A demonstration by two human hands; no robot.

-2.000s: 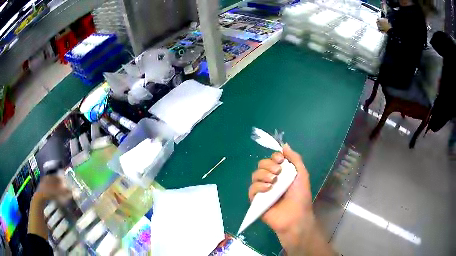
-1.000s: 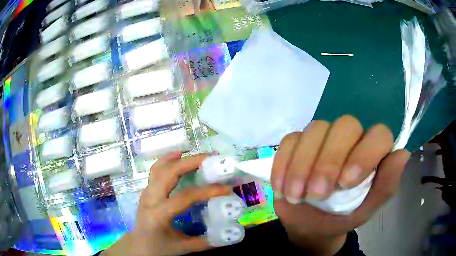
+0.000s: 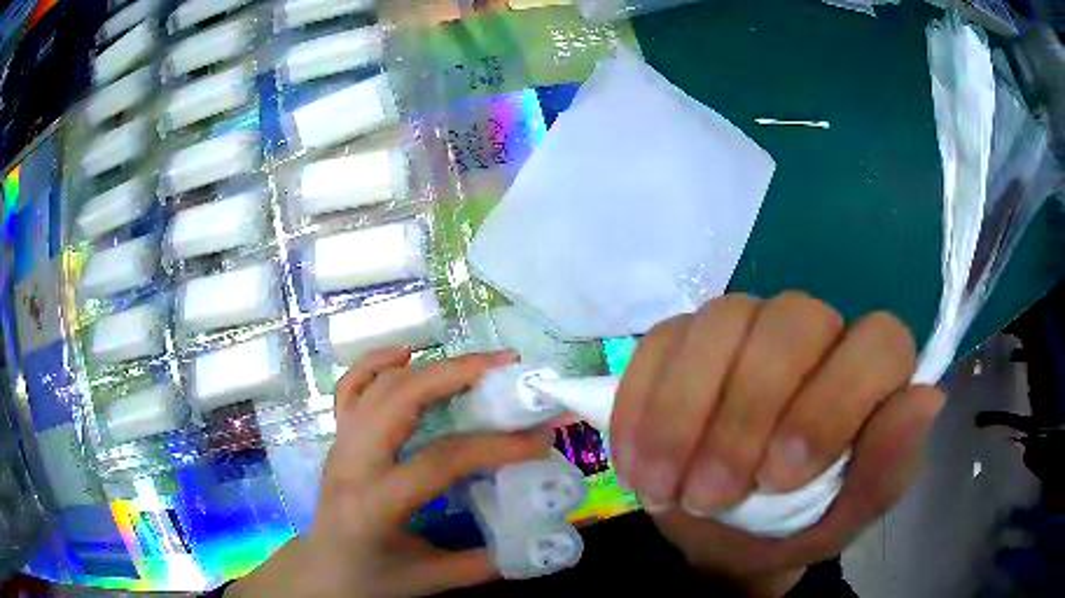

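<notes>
My left hand (image 3: pixel 403 467) is bare and holds several white plastic units, with their round end faces turned to the right. The upper unit (image 3: pixel 514 397) sits between my fingers, and two more units (image 3: pixel 537 514) are stacked below it. My right hand (image 3: pixel 771 409) is closed around a white dispensing cone (image 3: pixel 593 398). The cone's tip is at the end face of the upper unit; whether it touches is hidden. The cone's clear film tail (image 3: pixel 965 222) sticks up behind my right hand.
A clear blister tray (image 3: pixel 286 275) with rows of white units is at the left, over shiny printed sheets (image 3: pixel 216 532). A white square cloth or paper (image 3: pixel 625 199) lies beside it. A cotton swab (image 3: pixel 792 123) lies on the green mat (image 3: pixel 835 210).
Since two seconds ago, the view has turned down to the tray and both hands have come together. Over the last second, my right hand and the cone have shifted slightly left.
</notes>
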